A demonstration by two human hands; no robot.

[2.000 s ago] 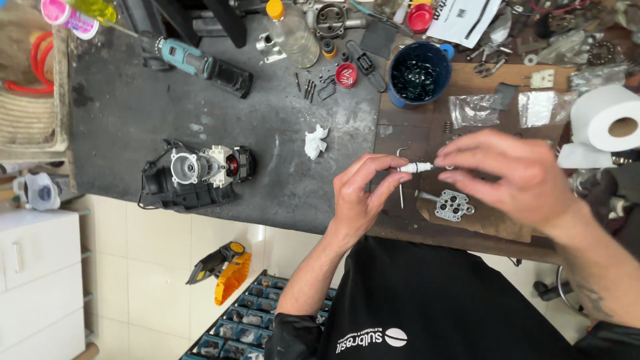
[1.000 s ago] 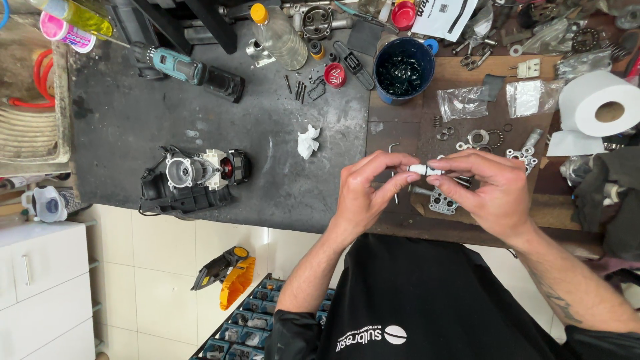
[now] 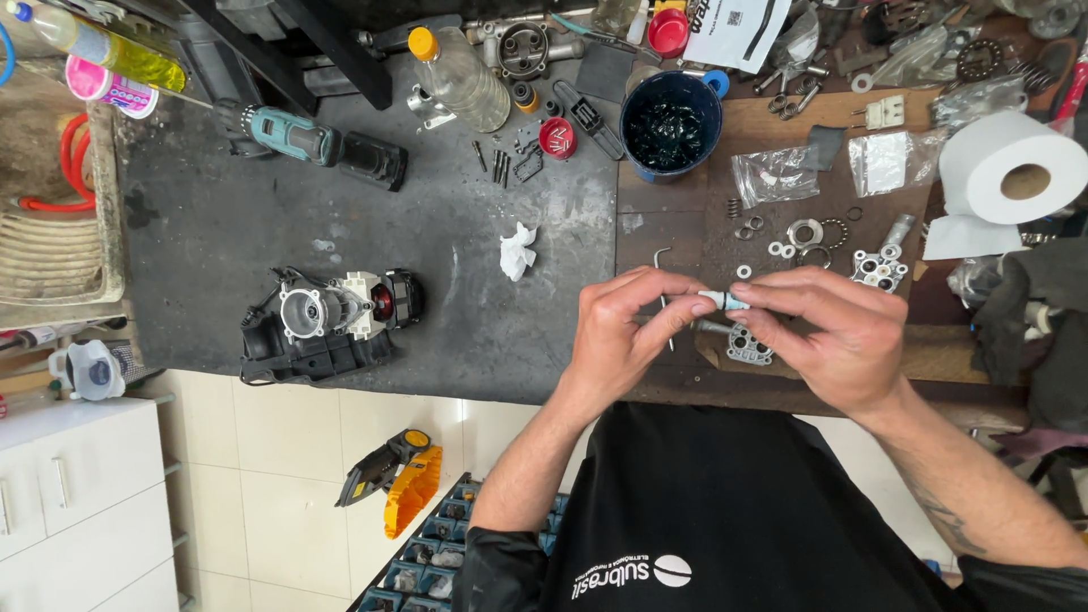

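Between the fingertips of both hands is a small white cylindrical part with a dark ring around it. My left hand pinches its left end and my right hand pinches its right end. Just below the fingers a metal pump or valve head lies on the bench. A thin bent metal rod, like a hex key, lies partly behind my left hand. Beyond my right hand are a second metal head, a bearing ring and small white washers.
A dark blue pot of dark, glossy stuff, a red cap holding screws and a clear bottle stand farther back. A motor assembly, a cordless drill and crumpled paper lie left. A paper roll is at right.
Two seconds ago my right hand was slightly apart from the white part; now its fingers are on the right end. My left hand has kept its hold.
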